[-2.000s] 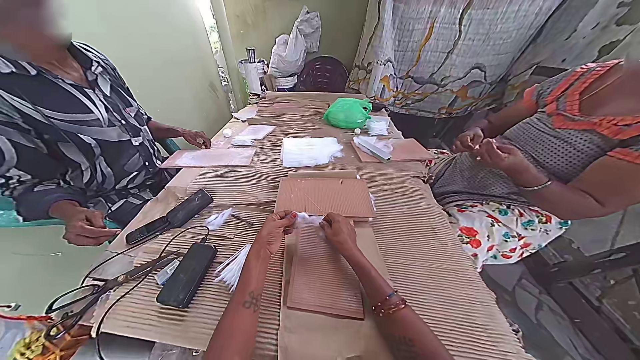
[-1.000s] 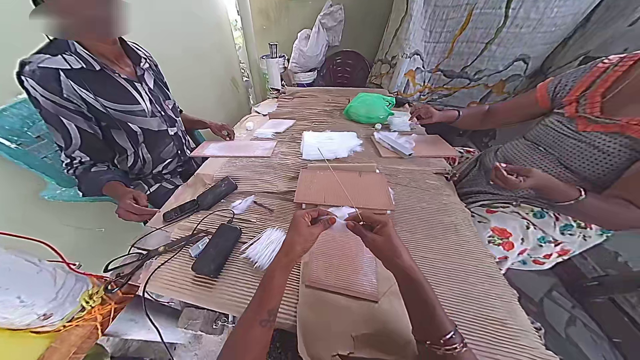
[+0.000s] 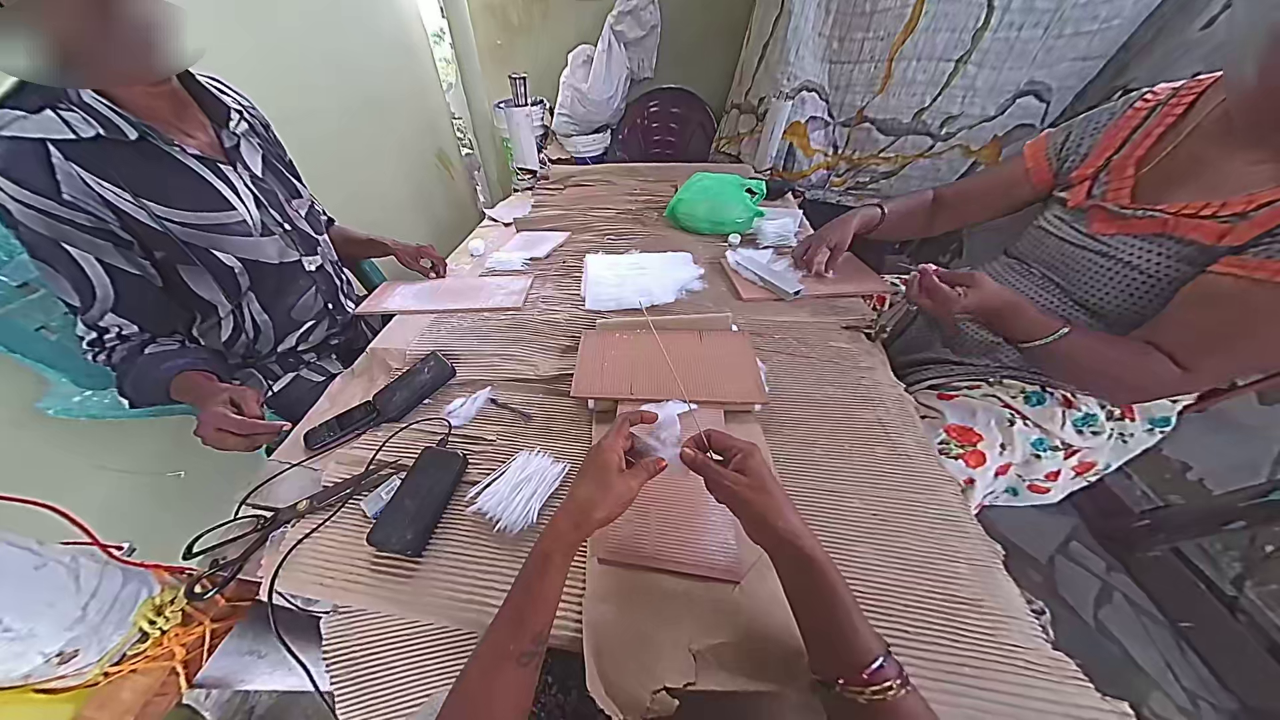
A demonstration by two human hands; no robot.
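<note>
Between the fingertips of my left hand [image 3: 612, 478] is a thin tuft of white cotton [image 3: 664, 428]. My right hand [image 3: 735, 478] pinches a long thin stick [image 3: 672, 362] that points up and away, its lower part beside the cotton. Both hands are over a ribbed reddish-brown board [image 3: 672, 530]. Just beyond them lies a second such board [image 3: 668, 366], set crosswise. A bundle of thin white cotton wicks [image 3: 518, 490] rests left of my left hand. Farther off is a stack of white cotton sheets [image 3: 642, 280].
Scissors [image 3: 290, 508], a black phone [image 3: 417, 500], an open dark case [image 3: 380, 402] and a cable lie at left on the corrugated cardboard [image 3: 850, 480]. A green plastic bag [image 3: 715, 203] stands farther back. People sit left and right, their hands near boards [image 3: 450, 294].
The thin stick now stands up from my right fingers, clear of where my hands met two seconds ago. The right-hand person's one hand has reached out to the board there.
</note>
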